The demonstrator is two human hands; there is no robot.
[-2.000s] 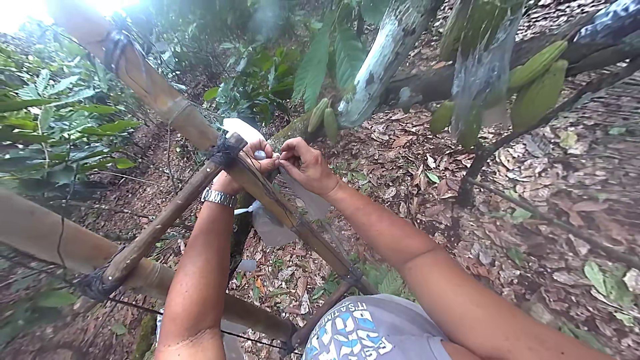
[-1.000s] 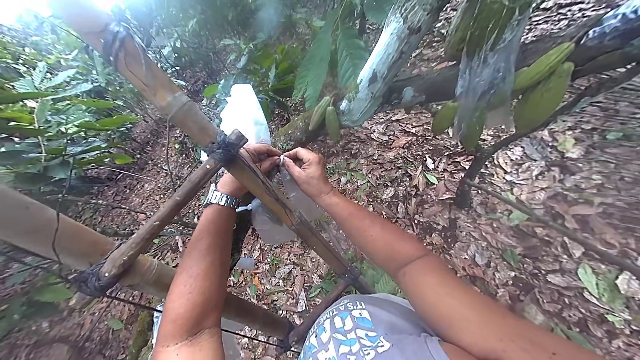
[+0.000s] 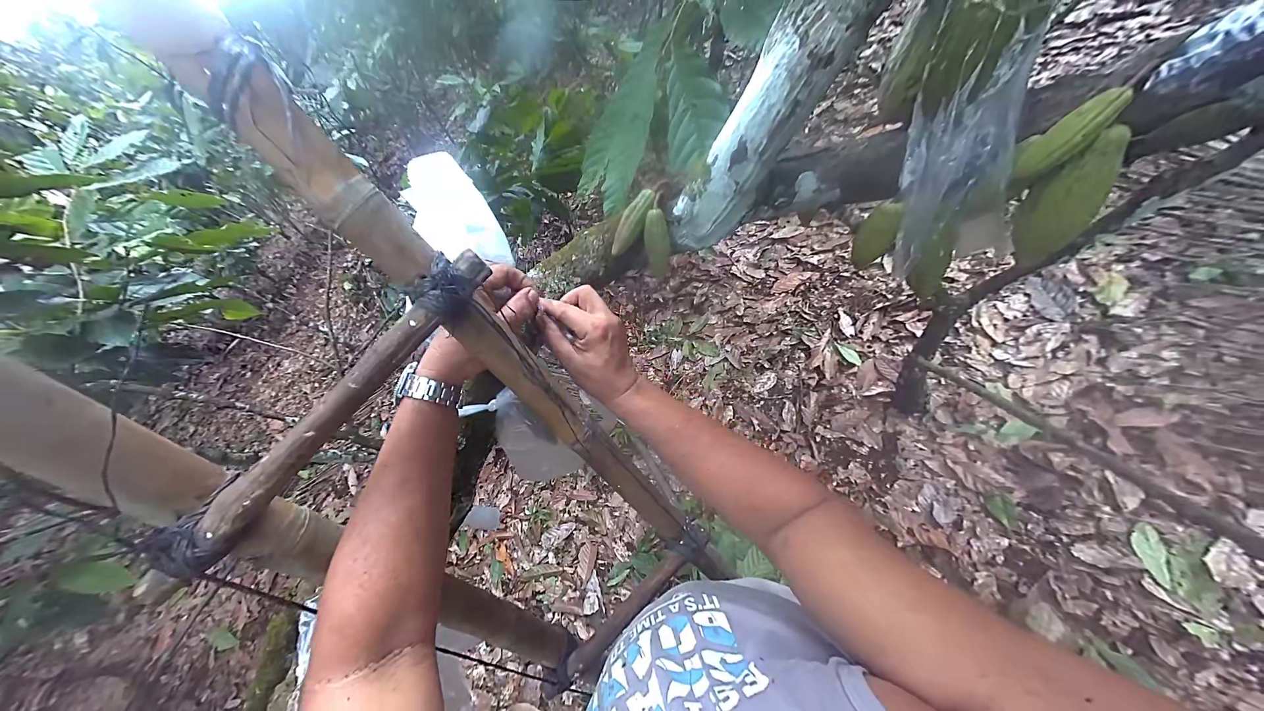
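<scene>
My left hand (image 3: 474, 331), a metal watch at its wrist, reaches behind the bamboo pole (image 3: 518, 380) of a ladder that partly hides it. Its fingers are pinched together. Against its fingertips, the thumb and forefinger of my right hand (image 3: 590, 341) pinch something small and thin, too small to name. A white plastic bag (image 3: 456, 209) stands up just beyond my left hand. Below the hands hangs a translucent plastic bag (image 3: 533, 439), seen partly behind the pole. Two small green cacao pods (image 3: 644, 234) grow on a mossy branch ahead of my hands.
A ladder rung (image 3: 316, 425) is lashed between the bamboo poles at left. Larger cacao pods (image 3: 1071, 193) hang at upper right, some inside clear plastic (image 3: 963, 148). A pale-barked trunk (image 3: 770, 109) slants across the top. Leaf litter covers the ground; a thin dark branch (image 3: 997, 276) crosses at right.
The white plastic bag, mostly low behind the pole two seconds ago, now stands taller beyond my left hand. Both hands stay close together at the pole.
</scene>
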